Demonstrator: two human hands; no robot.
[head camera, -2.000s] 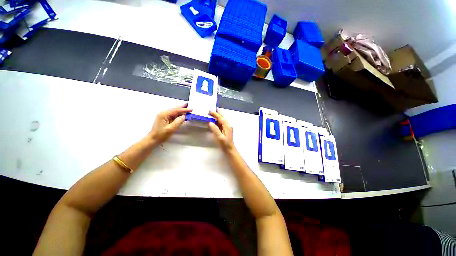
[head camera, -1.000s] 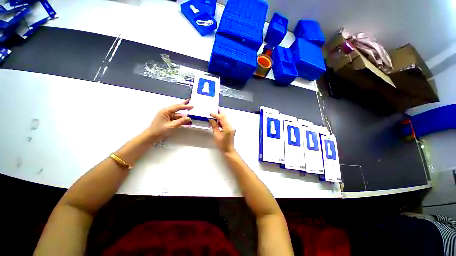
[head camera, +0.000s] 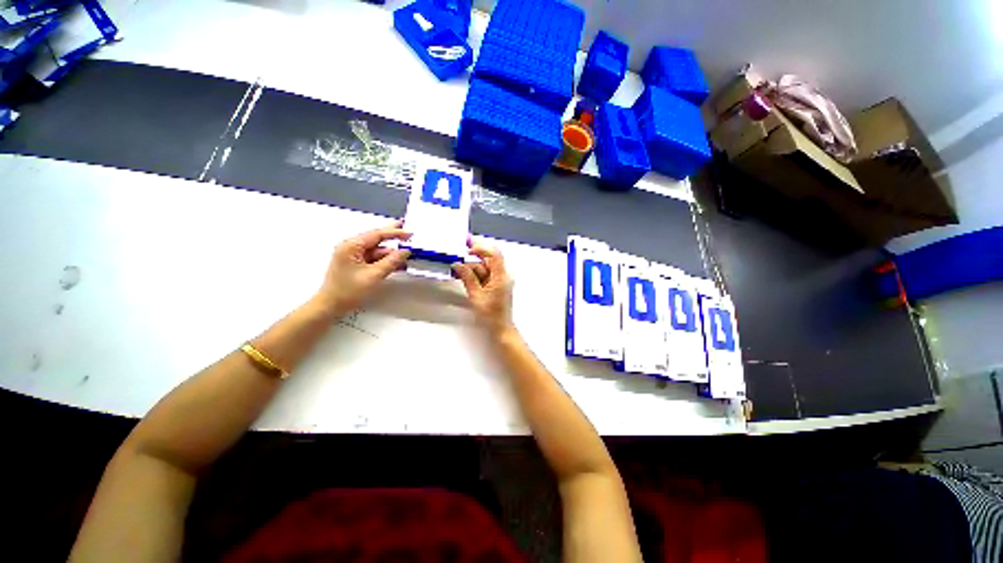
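A white and blue retail carton (head camera: 440, 211) is between my two hands, its printed face up and its far end over the dark band. My left hand (head camera: 365, 267) grips its near left corner. My right hand (head camera: 485, 284) grips its near right corner. A pale flap edge shows at the carton's near end, between my fingertips; whether it is open cannot be told. Several similar cartons (head camera: 641, 320) lie overlapping side by side to the right, faces up.
Clear plastic strips (head camera: 354, 155) lie on the dark band (head camera: 143, 119). Blue bins (head camera: 513, 132) and an orange ring (head camera: 575, 138) stand behind. Loose blue-white cartons (head camera: 55, 44) lie far left. An open cardboard box (head camera: 808, 159) is back right. A person's striped clothing (head camera: 973, 506) shows lower right.
The carton has shifted slightly left and nearer. My fingers have moved a little at its near end, where a pale edge now shows. The row of cartons is unchanged.
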